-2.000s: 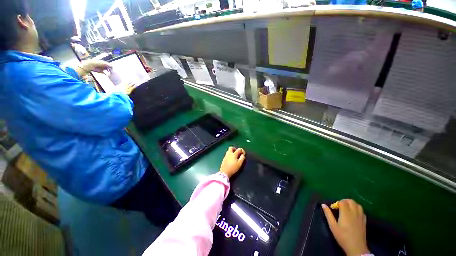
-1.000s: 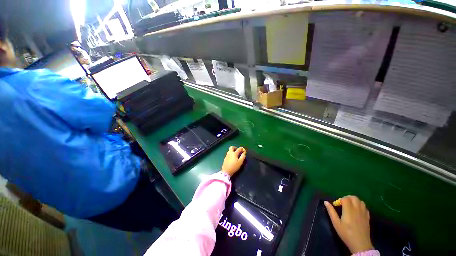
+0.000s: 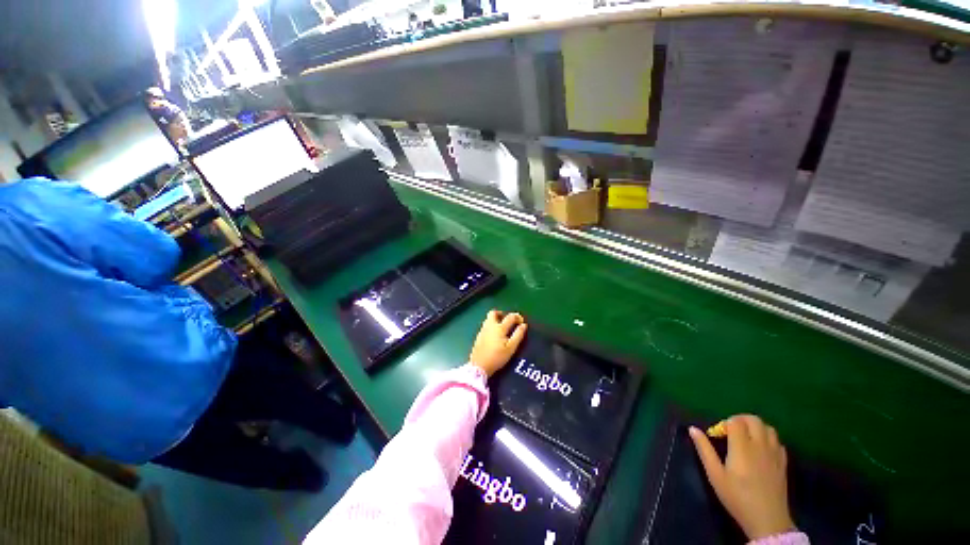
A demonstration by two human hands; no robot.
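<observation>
A black carrier tray (image 3: 628, 410) in front of me holds two tablets; the upper tablet (image 3: 562, 410) and the lower tablet (image 3: 511, 468) both show white "Lingbo" lettering on black. My left hand (image 3: 497, 342) rests on the tray's upper left corner, fingers over the rim; whether it grips is hidden. My right hand (image 3: 748, 476) lies on a second dark tray (image 3: 662, 479) at the right, thumb apart, a yellow finger cot on a fingertip. That tray is cut off by the lower edge.
Another tray with two dark tablets (image 3: 420, 301) lies to the left. Behind it stand stacked black trays (image 3: 324, 213) beside a white screen (image 3: 252, 160). A person in blue (image 3: 96, 319) stands at left. A metal rail (image 3: 681, 279), small box (image 3: 574, 204) and paper sheets are behind the mat.
The upper tablet has gone from black to showing "Lingbo". The person in blue has moved left, away from the white screen. My hands have stayed nearly still.
</observation>
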